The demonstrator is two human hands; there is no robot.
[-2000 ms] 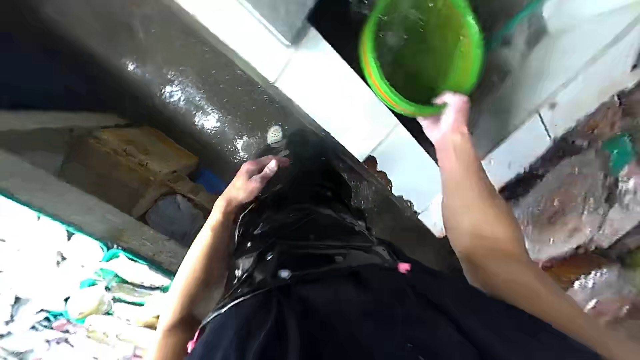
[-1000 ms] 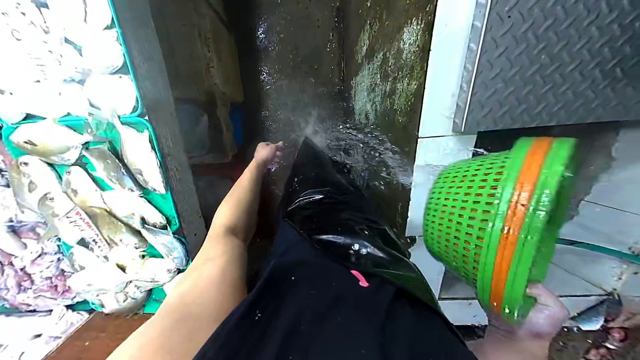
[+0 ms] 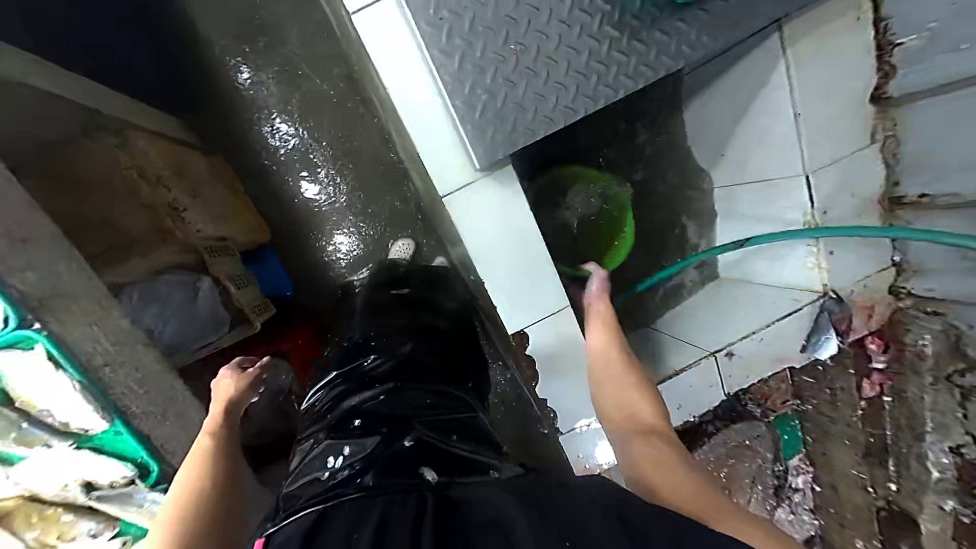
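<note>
My right hand grips the near rim of a green plastic basket, which is down in the dark opening of a white-tiled tank. Most of the basket's inside is in shadow, and whether it holds water cannot be told. A green hose runs over the tiles into the opening, just right of that hand. On the left my left hand hangs in the air with nothing in it, its fingers loosely bent. A wet black apron covers my front between the two arms.
A grey diamond-plate metal cover lies over part of the tank's tiled edge. Fish lie in green trays at lower left. Boxes stand under a concrete ledge. The floor is wet. Fish scraps lie at right.
One second ago my right hand held the basket tilted on its side, with water splashing over the apron; now the basket is down in the tank opening. The view has turned.
</note>
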